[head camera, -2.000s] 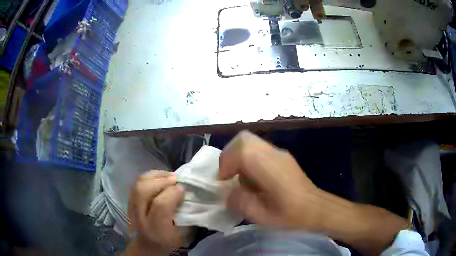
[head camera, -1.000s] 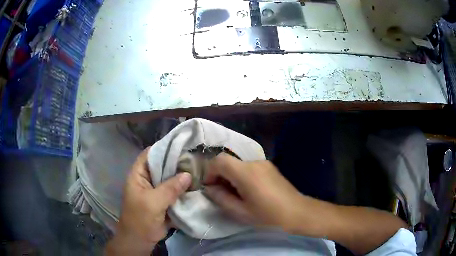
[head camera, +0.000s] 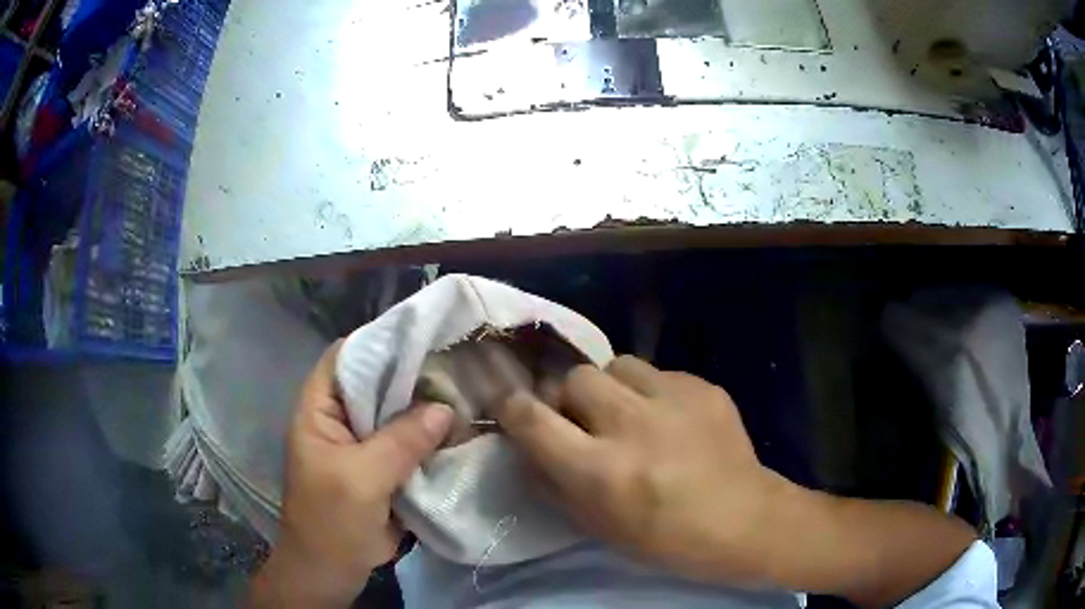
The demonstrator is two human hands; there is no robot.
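A pale grey ribbed fabric piece (head camera: 458, 506) is bunched into a ring over the lap, its opening facing up. A darker beige inner side shows in the opening. Frayed threads stand at the opening's upper edge, and a loose pale thread (head camera: 495, 553) lies on the front. My left hand (head camera: 345, 476) holds the left side, thumb at the opening's edge. My right hand (head camera: 643, 458) is at the right side, its fingers at the opening and slightly blurred. Whether the right fingertips pinch cloth or a tool cannot be seen.
A worn white table (head camera: 298, 167) with a chipped front edge lies beyond the cloth, with part of a sewing machine (head camera: 952, 48) at upper right. Blue mesh baskets (head camera: 137, 238) stand at left. Folded pale cloths (head camera: 226, 393) hang below the table at left, and grey cloth (head camera: 982, 393) hangs at right.
The fabric has gone from crumpled between both hands to spread as an open ring. Since one second ago my right fingers have spread at the opening. The view has shifted, with the table higher in it.
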